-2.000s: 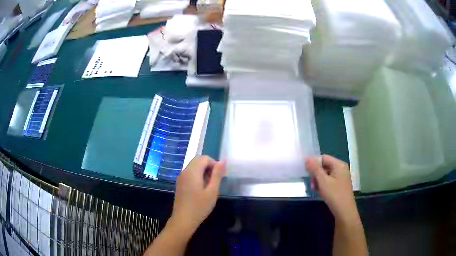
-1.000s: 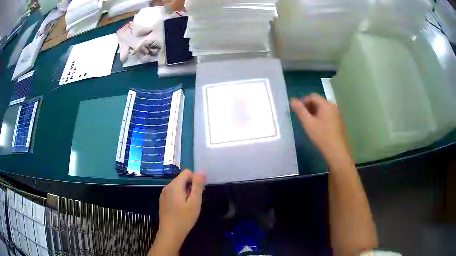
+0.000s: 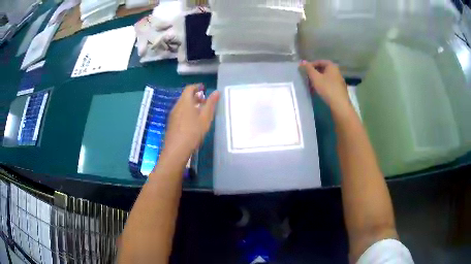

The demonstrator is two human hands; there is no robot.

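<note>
The silvery grey base plate (image 3: pixel 266 172) lies flat in front of me, with a bright rectangle in a thin dark outline. Whether a film lies on it I cannot tell. My right hand (image 3: pixel 321 77) is at the plate's far right corner, thumb and finger close together; whether they pinch anything is unclear. My left hand (image 3: pixel 199 111) is beside the plate's left edge, above the blue solar cell sheets (image 3: pixel 155 121), with thumb and fingers apart and nothing seen in it. My left hand and forearm hide the right part of the cell pile.
A layered white stack (image 3: pixel 255 33) stands behind the plate. Translucent film stacks (image 3: pixel 346 38) and a pale green block (image 3: pixel 408 113) stand right. A clear sheet (image 3: pixel 108 129), printed sheet (image 3: pixel 105 51), whitish bundle (image 3: pixel 160 36) and black rectangle (image 3: pixel 199 37) are left. A wire rack (image 3: pixel 57 221) is lower left.
Both hands have moved away from me, from the plate's near part towards its far corners. My left hand now covers part of the cell pile. The view has shifted slightly.
</note>
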